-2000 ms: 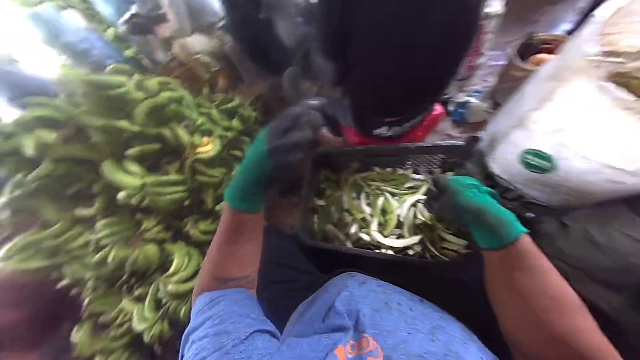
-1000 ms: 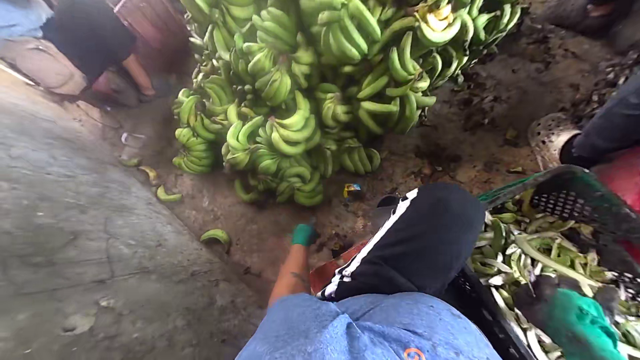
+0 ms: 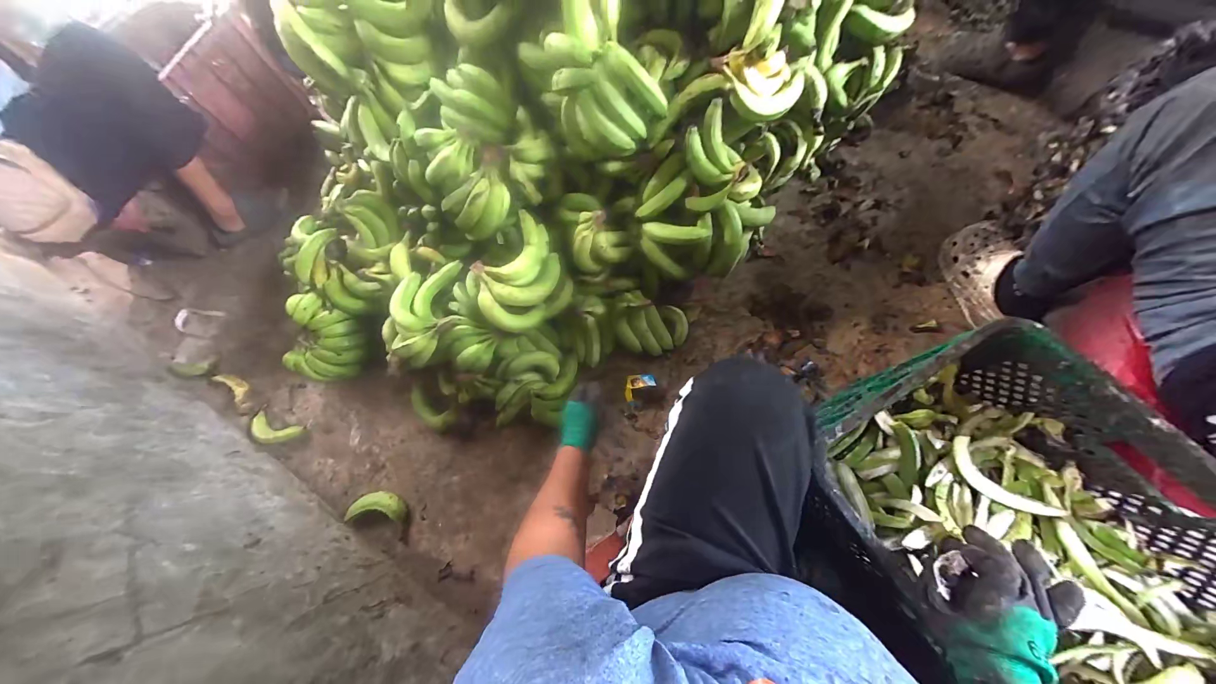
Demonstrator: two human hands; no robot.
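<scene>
My left hand point(image 3: 579, 413), in a green and dark glove, reaches down to the lower edge of a big pile of green plantains point(image 3: 518, 285). Its fingers are against the fruit and hard to make out. My right hand point(image 3: 997, 594), in the same kind of glove, is over a black and green plastic crate point(image 3: 1054, 375) of plantain peels point(image 3: 988, 475). Its fingers are curled, with a small pale and dark thing between them that I cannot make out.
Loose plantains point(image 3: 377, 506) lie on the dirty floor beside a grey concrete slab point(image 3: 142, 475). A person's leg in a clog point(image 3: 978, 275) is beyond the crate, and another person point(image 3: 114, 123) bends at the upper left. A small wrapper point(image 3: 640, 385) lies near my knee.
The view has swung left to the plantain pile since two seconds ago. My left hand has gone from beside the crate down to the pile; my right hand remains at the crate.
</scene>
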